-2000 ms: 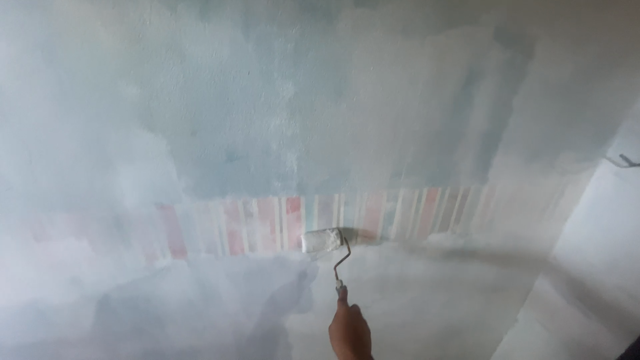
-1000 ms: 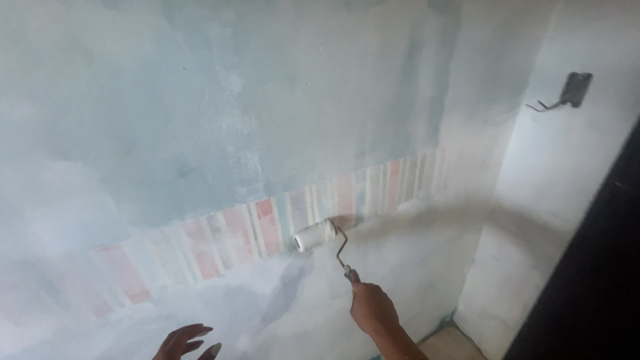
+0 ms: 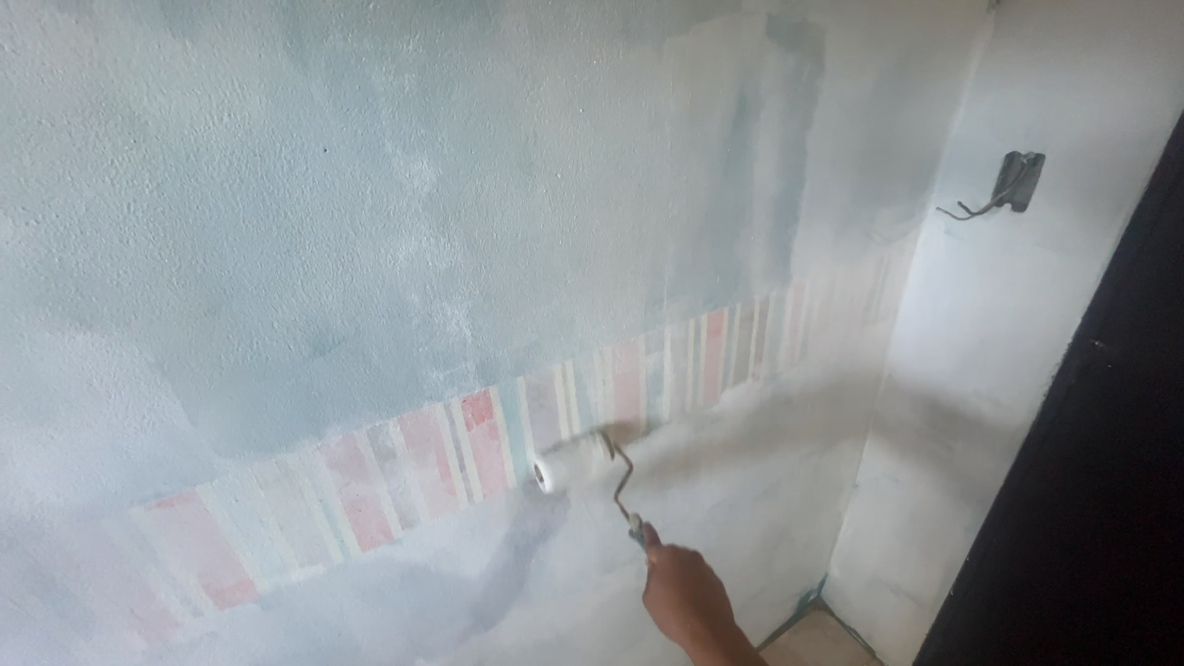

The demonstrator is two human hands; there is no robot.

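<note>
My right hand [image 3: 686, 592] grips the handle of a paint roller [image 3: 575, 462] with a white cover and a bent metal frame. The roller lies against the wall [image 3: 324, 231] at the lower edge of a striped band [image 3: 425, 458]. That band is red, pink, cream, grey and teal, with whitish paint over parts of it, mostly near its two ends. Above it the wall is bluish with thin white patches; below it the surface is whitish. My left hand is out of view.
At the right a white side wall [image 3: 971, 388] meets the painted wall in a corner. It bears a dark electrical box [image 3: 1019, 182] with wires sticking out. A dark upright panel [image 3: 1091, 462] stands at the far right. Floor [image 3: 814, 640] shows low in the corner.
My left hand, seen at the bottom one second ago, has left the view. My right hand still holds the roller against the band. The view has turned toward the right corner since two seconds ago.
</note>
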